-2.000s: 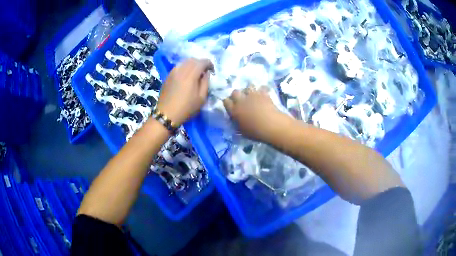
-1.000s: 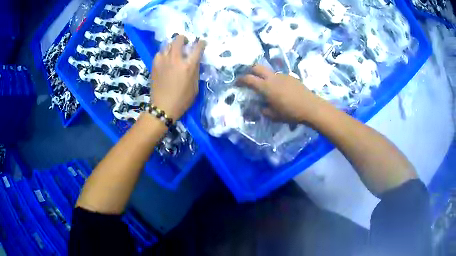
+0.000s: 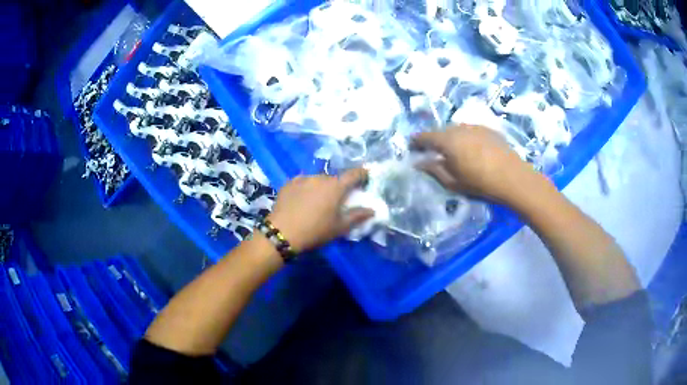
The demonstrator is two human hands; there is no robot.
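Note:
A large blue tray (image 3: pixel 374 295) holds a loose pile of bagged white-and-black reel bodies (image 3: pixel 343 83). My left hand (image 3: pixel 320 207), with a beaded bracelet, is over the tray's near left side. Its thumb and fingers are around the white end of a bagged reel body (image 3: pixel 369 214). My right hand (image 3: pixel 478 162) is over the middle of the pile, fingers curved down on the clear film. The film and the fingers' own blur hide whether it grips anything.
A second blue tray (image 3: pixel 181 216) at the left holds bare reel bodies (image 3: pixel 188 116) in rows. Beyond it a tray holds jumbled small parts (image 3: pixel 102 154). Stacked blue trays (image 3: pixel 71 319) stand at lower left. A white-covered surface (image 3: pixel 625 195) lies at the right.
My left hand has moved down and right from the tray's left rim to the near bagged part. My right hand has moved slightly right and down.

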